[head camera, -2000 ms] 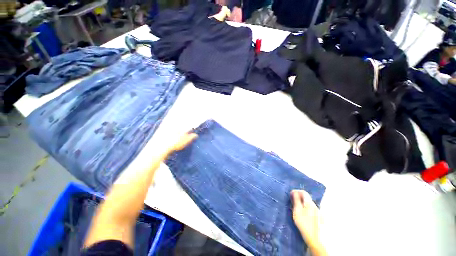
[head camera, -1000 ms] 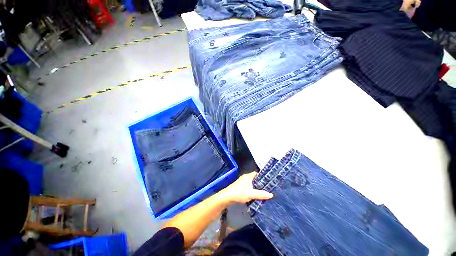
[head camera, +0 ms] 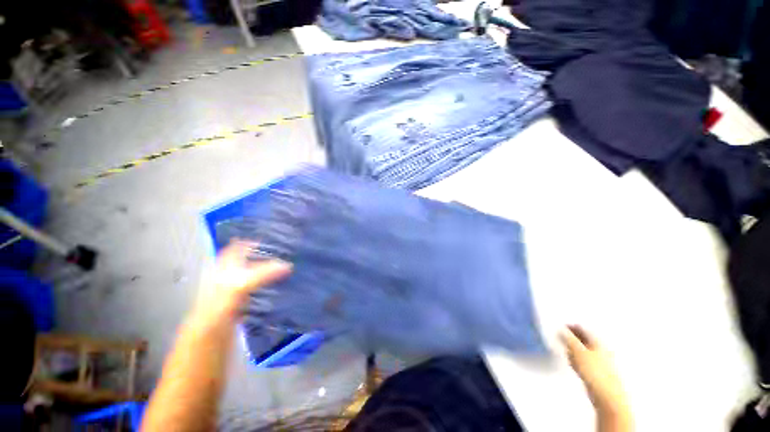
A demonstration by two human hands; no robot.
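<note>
A folded pair of blue denim jeans (head camera: 405, 261), blurred by motion, spans from above the blue bin to the white table's near edge. My left hand (head camera: 241, 274) grips its left end over the bin, with the thumb on top and the other fingers partly hidden. My right hand (head camera: 588, 359) is just off the right end of the jeans, low over the table, with its fingers partly curled; no held thing shows in it. The blue bin (head camera: 241, 207) on the floor is largely covered by the jeans; dark denim shows inside it.
A stack of blue jeans (head camera: 422, 110) hangs over the left edge of the white table (head camera: 625, 245). Loose denim (head camera: 388, 18) lies behind it. Dark garments (head camera: 629, 101) lie at the table's back and right. A wooden stool (head camera: 84, 367) stands at lower left.
The jeans have swung left from the table to over the blue bin, with my left hand on them. My right hand, out of view one second ago, now shows at the right.
</note>
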